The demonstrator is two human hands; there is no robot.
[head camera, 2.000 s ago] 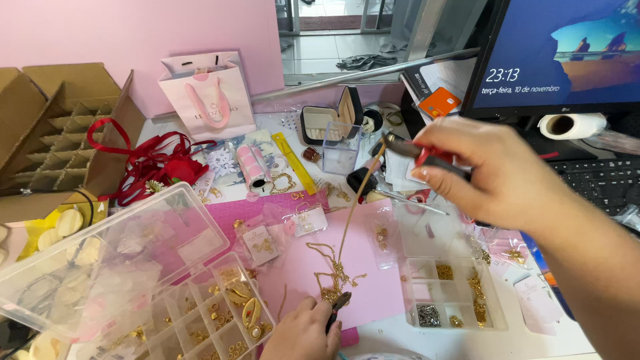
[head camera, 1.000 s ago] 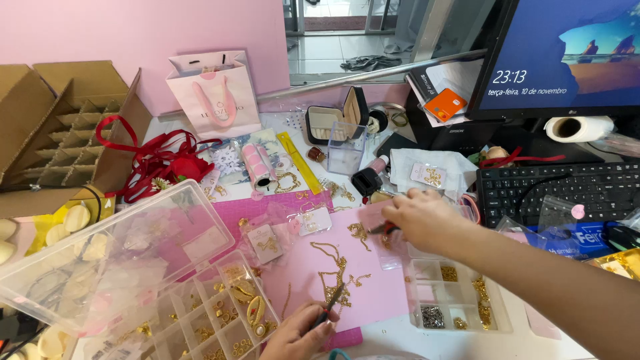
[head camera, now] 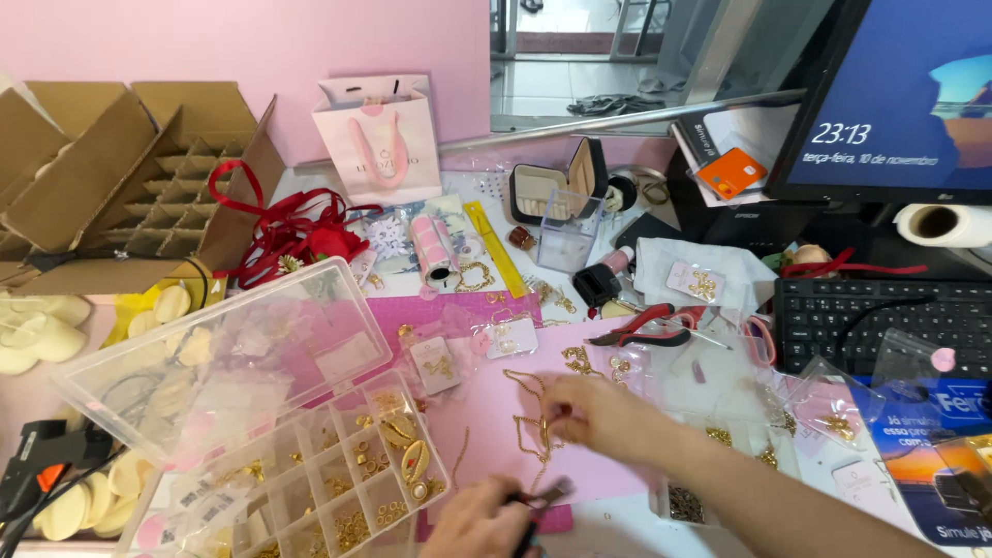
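My left hand [head camera: 480, 519], at the bottom centre, holds pliers [head camera: 542, 500] with dark and red handles, their blurred jaws pointing up and right. My right hand [head camera: 601, 415] is over the pink sheet [head camera: 612, 480], its bent fingertips at a gold chain [head camera: 527, 434]; whether they pinch it is unclear. A second gold chain [head camera: 577, 360] lies bunched just above that hand. Red-and-black pliers [head camera: 643, 329] lie beyond it at the sheet's upper right. A short strand of chain [head camera: 463, 453] lies to the left, near the open compartment box of gold findings [head camera: 341, 465].
Another compartment box [head camera: 728, 380] sits partly under my right forearm. Carded jewellery [head camera: 435, 364], a yellow ruler [head camera: 494, 248], an open jewellery case [head camera: 542, 190] and red ribbon [head camera: 287, 225] lie behind. A keyboard [head camera: 883, 325] and monitor [head camera: 883, 101] stand right, a cardboard box [head camera: 155, 178] left.
My right hand, which held pliers up with a chain hanging two seconds ago, has come down to the chain on the sheet. Red-and-black pliers now lie above it.
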